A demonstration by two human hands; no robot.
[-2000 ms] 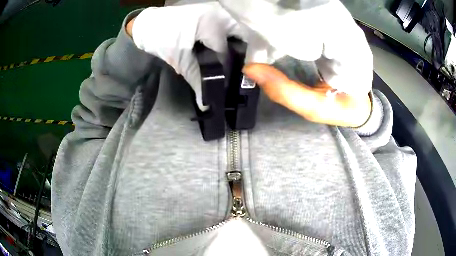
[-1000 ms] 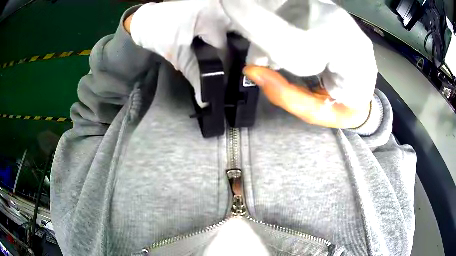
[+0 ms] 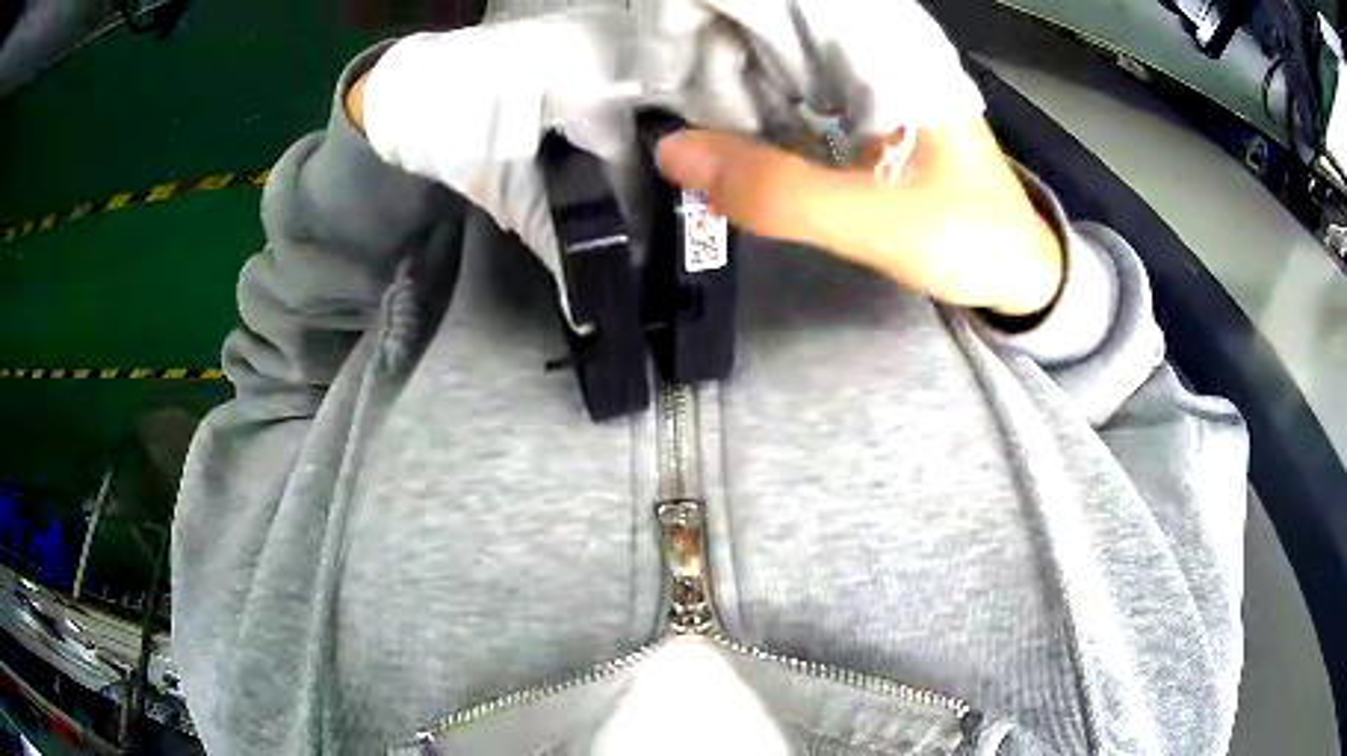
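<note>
Two black power adapters hang side by side in front of the grey hoodie. The left adapter [image 3: 598, 281] tilts slightly, with a thin light line across its narrow face. The right adapter [image 3: 706, 318] shows a white QR label [image 3: 705, 234] on its narrow face. My left hand [image 3: 495, 111], in a white glove, grips the left adapter from above; its fingertips are partly hidden. My right hand [image 3: 872, 185] has a white glove with a bare thumb, which presses on the right adapter just above the label. The adapters' upper ends are hidden by the gloves.
Green floor [image 3: 118, 288] with yellow-black tape lies at the left. Blue items [image 3: 37, 532] and metal parts show at the lower left. A grey surface with a black curved rail [image 3: 1256, 399] runs down the right. Black cables [image 3: 1293, 45] lie at the upper right.
Both hands and adapters have shifted a little left in view. My right thumb has moved up and left, and more of the QR label shows. The right hand's glove has drawn back from its thumb side.
</note>
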